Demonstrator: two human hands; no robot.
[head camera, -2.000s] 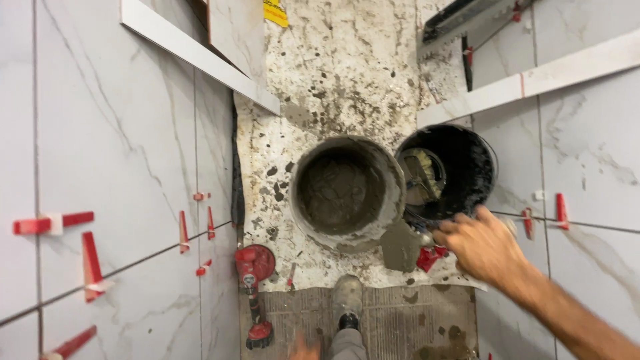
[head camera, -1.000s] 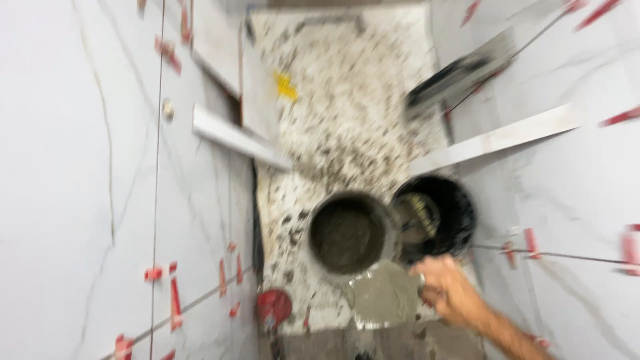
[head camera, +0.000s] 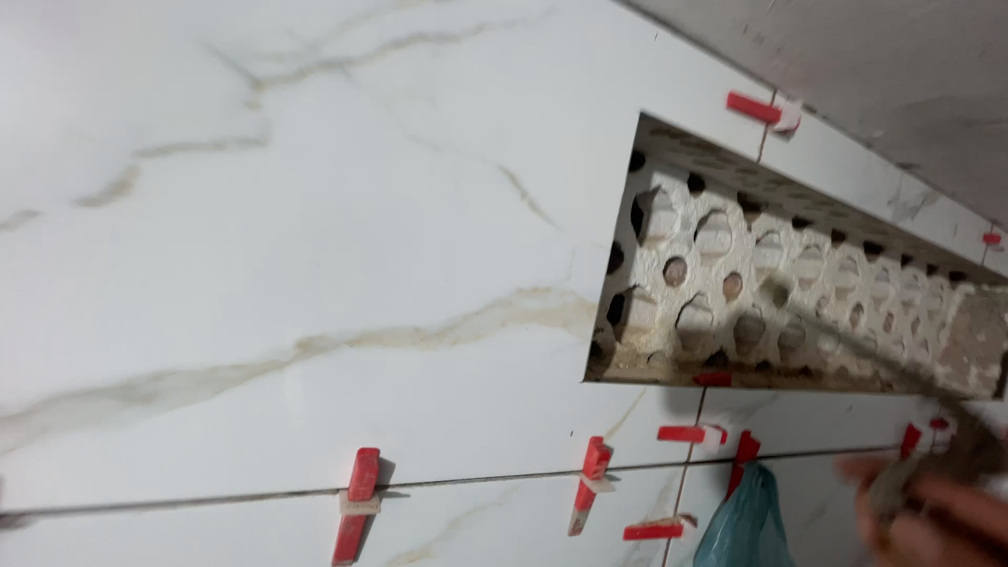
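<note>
My right hand is at the lower right, blurred by motion. Its fingers are closed round the grey, mortar-smeared end of a tool, probably the trowel. A thin, blurred dark part of the tool runs up and left across a long niche cut in the marble-look wall tile. The niche is lined with white perforated board, with rough grey mortar at its right end. Whether the tool touches the lining, I cannot tell. My left hand is out of view.
Red levelling wedges in pale clips sit along the tile joints. Beside my right hand, a teal plastic bag hangs at one wedge. Above the niche, a grey surface borders the tiles at the upper right.
The view has swung from the floor and buckets to the wall niche. A second ago my right hand held a mortar-loaded trowel by the buckets; now it is beside the niche.
</note>
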